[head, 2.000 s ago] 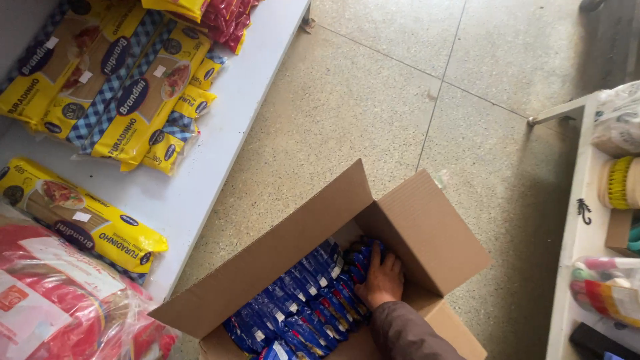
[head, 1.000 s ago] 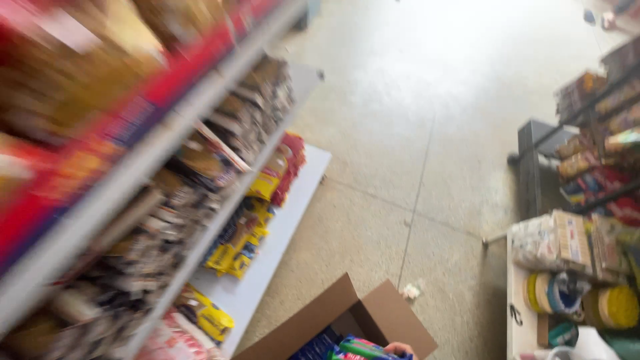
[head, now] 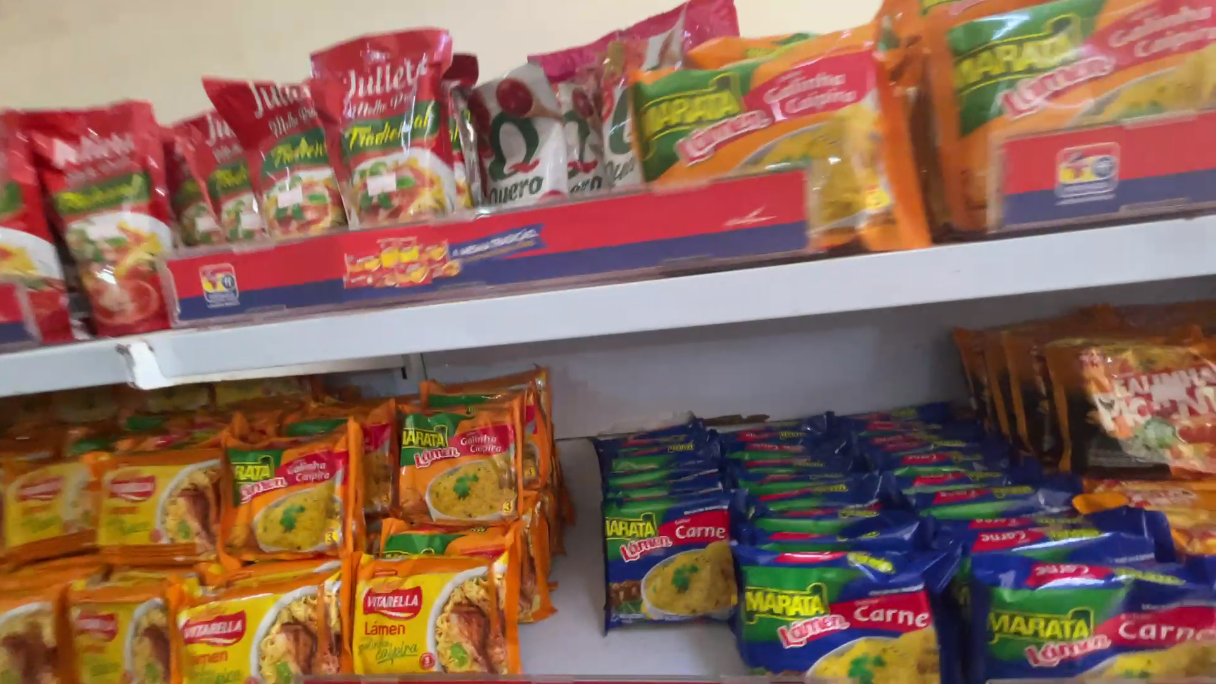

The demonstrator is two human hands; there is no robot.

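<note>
Neither of my hands shows in the head view now. Blue Maratá Lámen packets (head: pixel 841 608) of instant noodles stand in rows on the lower shelf, right of the middle. To their left are orange Maratá noodle packets (head: pixel 463 463), stacked with yellow and orange Vitarella noodle packets (head: pixel 427 616). Dark and orange noodle packets (head: pixel 1140 408) stand at the far right of that shelf. What my hands hold or touch is hidden.
A white shelf board (head: pixel 570 306) with a red and blue front strip crosses the view. On it stand red sauce pouches (head: pixel 385 133), white pouches (head: pixel 522 138) and more orange noodle packets (head: pixel 760 114). A bare strip of shelf (head: pixel 655 651) shows below.
The view has swung up from the floor and cardboard box to the shelves. A hand was on blue packets in the box two seconds ago; hand and box are now out of view.
</note>
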